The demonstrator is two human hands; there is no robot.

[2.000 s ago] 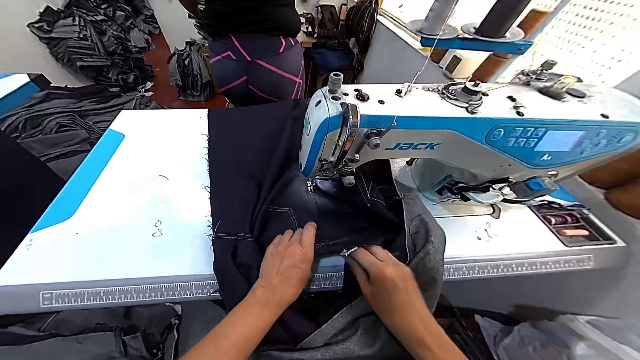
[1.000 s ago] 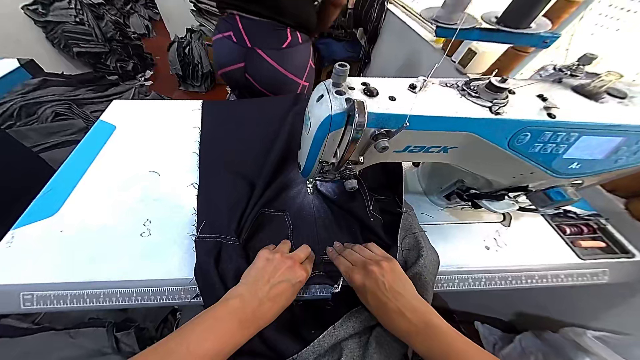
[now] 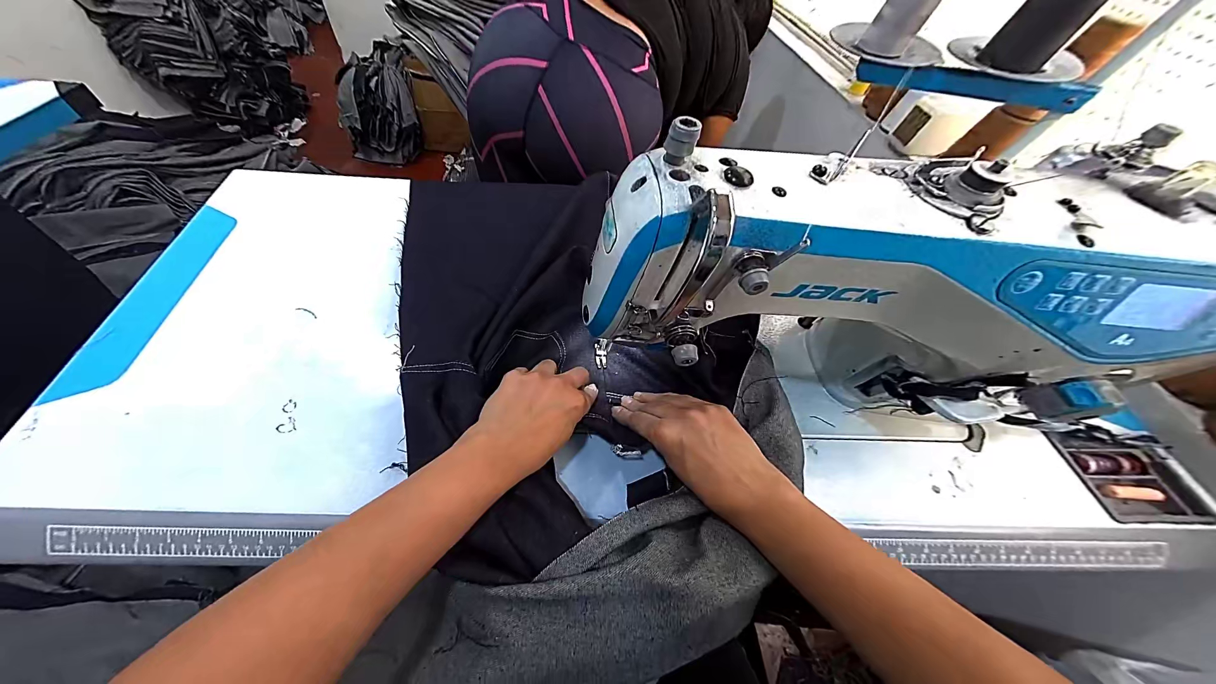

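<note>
Dark denim trousers [image 3: 484, 256] with pale stitching lie across the bed of a Jack industrial sewing machine [image 3: 855, 237]. The presser foot [image 3: 600, 353] is over the denim, beneath the machine head. Just left of and below the foot, my left hand [image 3: 537, 408] presses on the cloth, fingertips bent. My right hand [image 3: 689, 432] lies on the denim to the lower right of the foot, its fingertips pinching a stitched edge. Between my hands runs a short seam. The grey inner side of the denim [image 3: 617, 589] hangs over the table's front edge.
A person in patterned leggings [image 3: 565, 95] stands behind the machine. Piles of dark garments [image 3: 199, 66] lie at the back left. A ruler strip [image 3: 180, 541] runs along the table's front. Thread spools [image 3: 1031, 38] stand at the upper right; a bobbin tray [image 3: 1121, 475] sits at the right.
The denim near my hands has shifted, and a gap showing the pale table surface is now visible below them. My fingertips are now nearer the presser foot. The person behind has moved.
</note>
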